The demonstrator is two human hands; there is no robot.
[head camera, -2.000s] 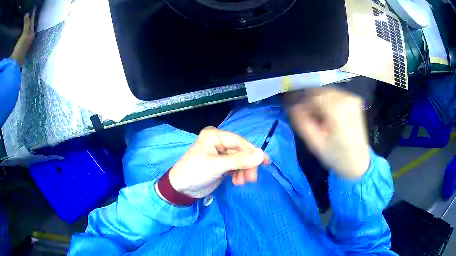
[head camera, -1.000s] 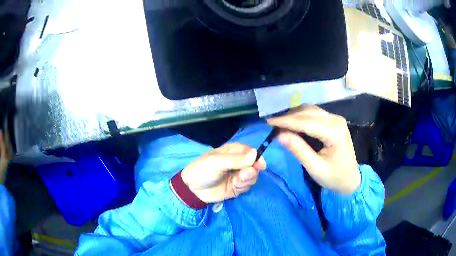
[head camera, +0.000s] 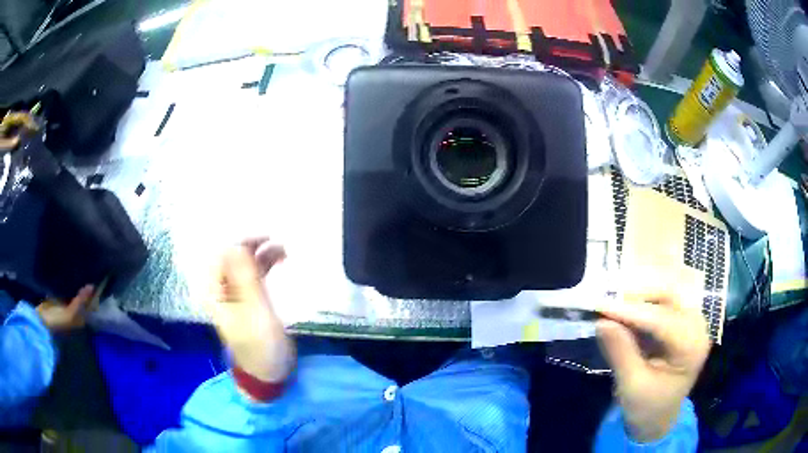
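Note:
The black projector unit [head camera: 381, 230] stands on the bench in front of me, its round lens opening [head camera: 468, 161] facing up at me with no silver-white ring around it. My right hand [head camera: 651, 349], right of the unit's lower edge, pinches a small black strip [head camera: 569, 313] by its end between thumb and fingertips. The strip points left, above a white paper sheet [head camera: 501, 324]. My left hand [head camera: 252, 310] is raised left of the unit, blurred, with nothing seen in it and the fingers partly curled.
Sticker sheets [head camera: 656, 234] lie right of the unit. Behind them are bagged rings [head camera: 633, 133], a yellow spray can [head camera: 706, 99] and a fan [head camera: 780, 44]. A red-orange board [head camera: 514, 22] lies at the back. At left are black units [head camera: 75, 234] and another person's hand [head camera: 69, 310].
My hands have moved apart. The left let go of the black strip and went left; the right now holds it beside the unit. The view has lifted, showing the whole front and the bench's back.

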